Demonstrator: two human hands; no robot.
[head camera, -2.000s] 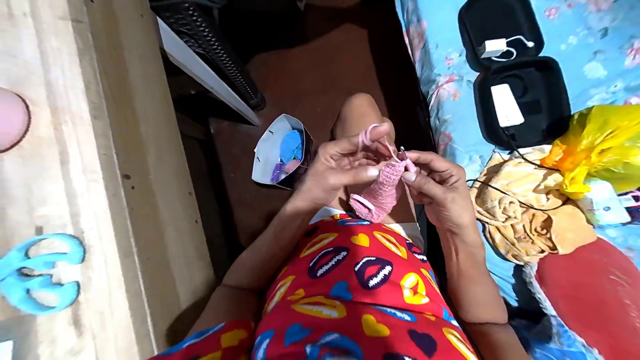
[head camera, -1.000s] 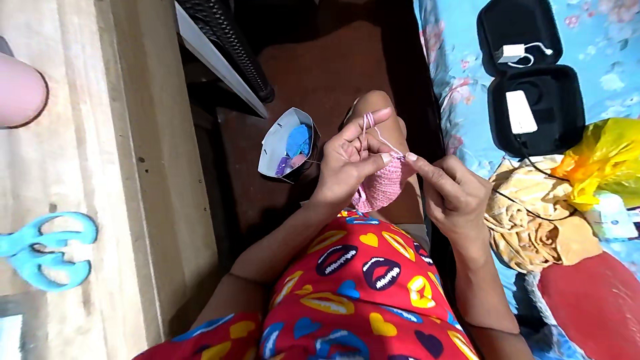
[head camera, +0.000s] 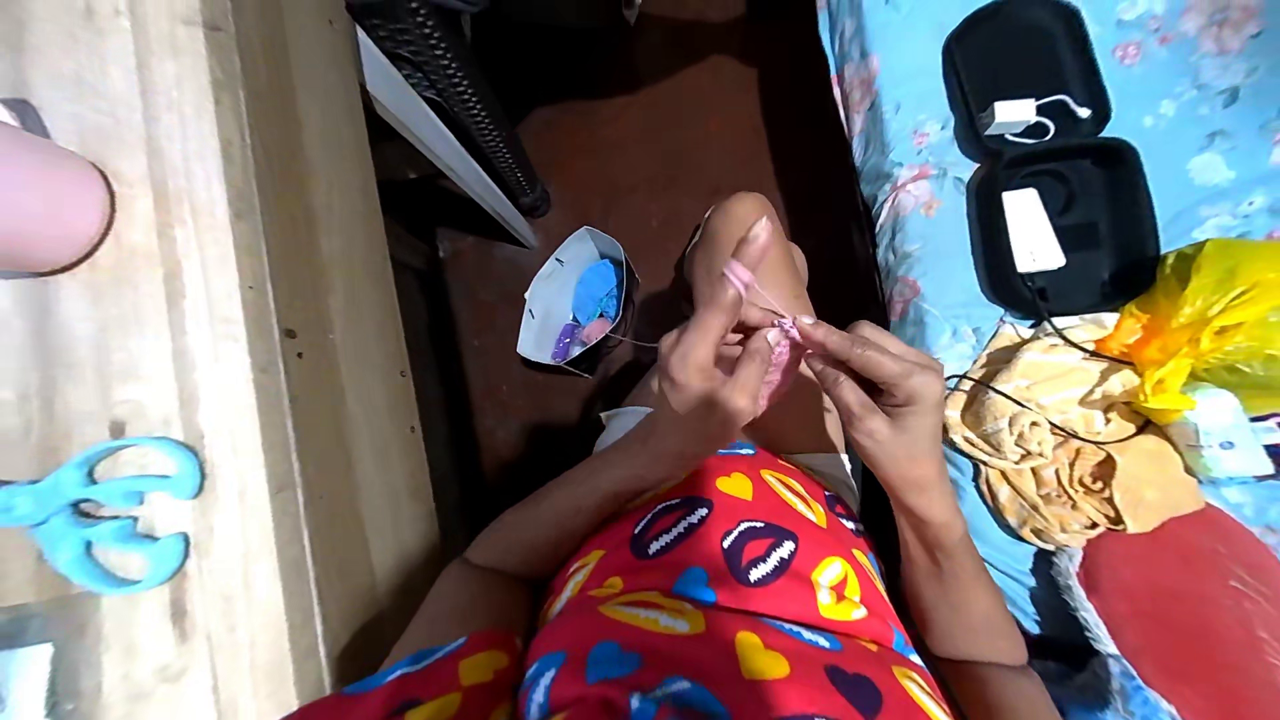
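Observation:
My left hand (head camera: 705, 370) pinches the top edge of a pink crocheted or knitted piece (head camera: 778, 375) above my lap, its index finger raised with pink yarn (head camera: 740, 277) looped around it. From that finger a strand runs down to the stitches. At the same edge, the fingertips of my right hand (head camera: 880, 385) close on something small; whether it is a hook is hidden by the fingers. Much of the pink piece is behind my left hand. A strand also leads from a white container (head camera: 545, 300) on the floor toward my left hand.
Light blue scissors (head camera: 110, 515) and a pink cylindrical object (head camera: 50, 205) lie on the wooden table at left. On the flowered cloth at right are an open black case (head camera: 1130, 220), a tan cloth (head camera: 1060, 440), a yellow plastic bag (head camera: 1220, 320) and a red item (head camera: 1180, 610).
The left index finger is raised straighter than one second ago, with the yarn still around it. The pink piece, more visible two seconds ago, is now largely covered by my left hand.

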